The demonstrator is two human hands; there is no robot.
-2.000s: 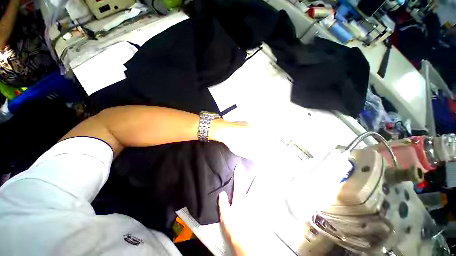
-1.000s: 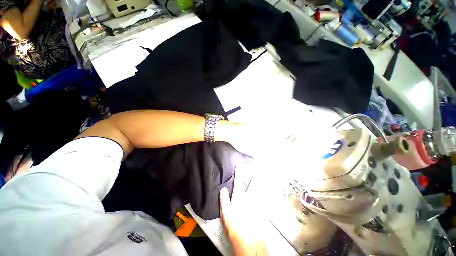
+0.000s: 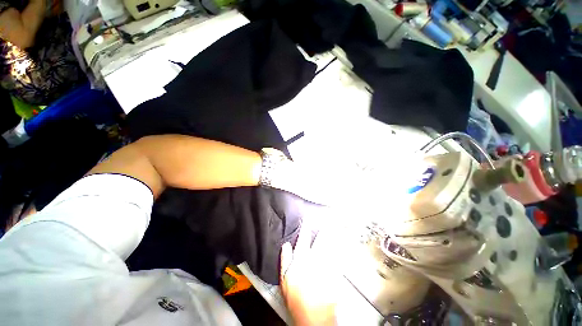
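A large black garment (image 3: 217, 83) spreads over the white table and under my left arm, with a short narrow black strip sticking out near my wrist. My left hand (image 3: 313, 181), with a metal watch at the wrist, reaches over the cloth toward the needle area; its fingers are lost in glare. My right hand (image 3: 303, 280) lies at the cloth's lower right edge, thumb side visible, the rest washed out. The cream sewing machine head (image 3: 440, 219) stands right of both hands. The needle and presser foot are hidden by glare.
A pink-red thread cone (image 3: 526, 184) and a brass-coloured post (image 3: 504, 176) are at the machine's right. More thread spools (image 3: 437, 30) lie at the upper right. A blue bin (image 3: 70, 111) and a person (image 3: 38, 63) are at the upper left. An orange piece (image 3: 237, 281) shows below the garment.
The machine sits lower left in view than two seconds ago, as the view has shifted. My left wrist has turned slightly and its hand is more washed out. The garment lies much the same.
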